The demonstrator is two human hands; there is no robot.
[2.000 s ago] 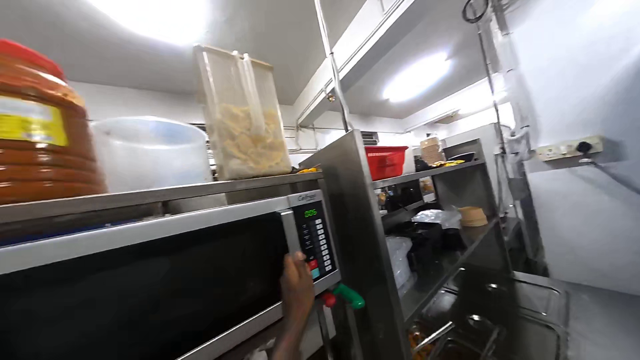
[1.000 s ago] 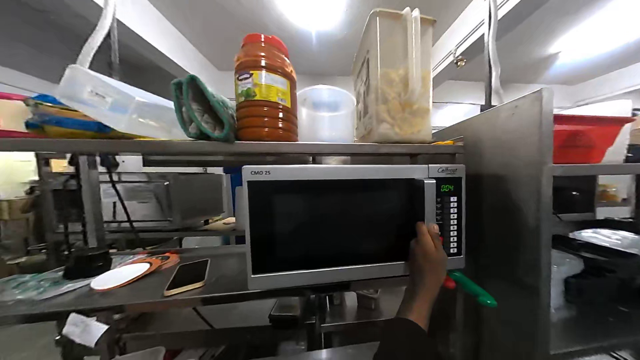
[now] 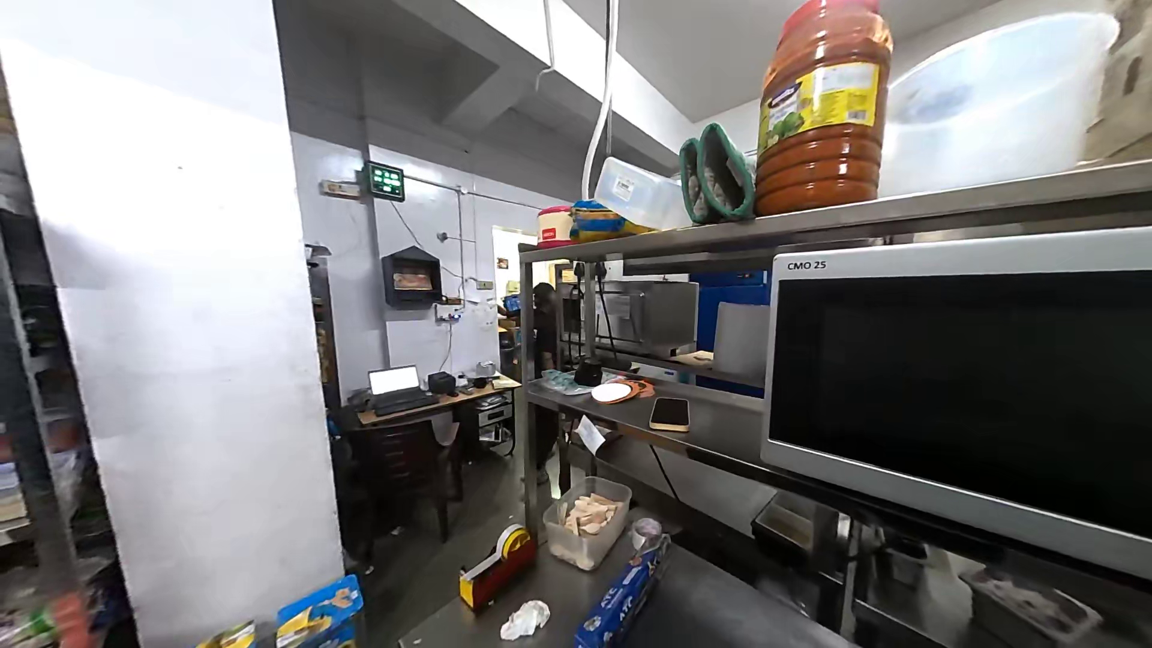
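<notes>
Neither of my hands shows in the head view now. A silver microwave oven (image 3: 963,396) with a dark door fills the right side; its handle and keypad are out of frame. On the steel shelf above it stand a large plastic jar of orange-brown contents (image 3: 823,117), a translucent round tub (image 3: 990,108) and a green-edged quilted oven mitt (image 3: 718,175). To the microwave's left, a smartphone (image 3: 669,414) lies on the middle steel shelf near a white round disc (image 3: 612,392).
A steel counter (image 3: 711,594) below holds a tape dispenser (image 3: 497,567), a blue foil or film box (image 3: 621,598) and a plastic tub of pale pieces (image 3: 587,522). A white pillar (image 3: 180,324) stands left. Behind are a chair (image 3: 409,477), a laptop (image 3: 396,387) and a person (image 3: 544,333).
The view has swung far to the left. The hand that was at the microwave's door handle in both earlier frames is out of sight.
</notes>
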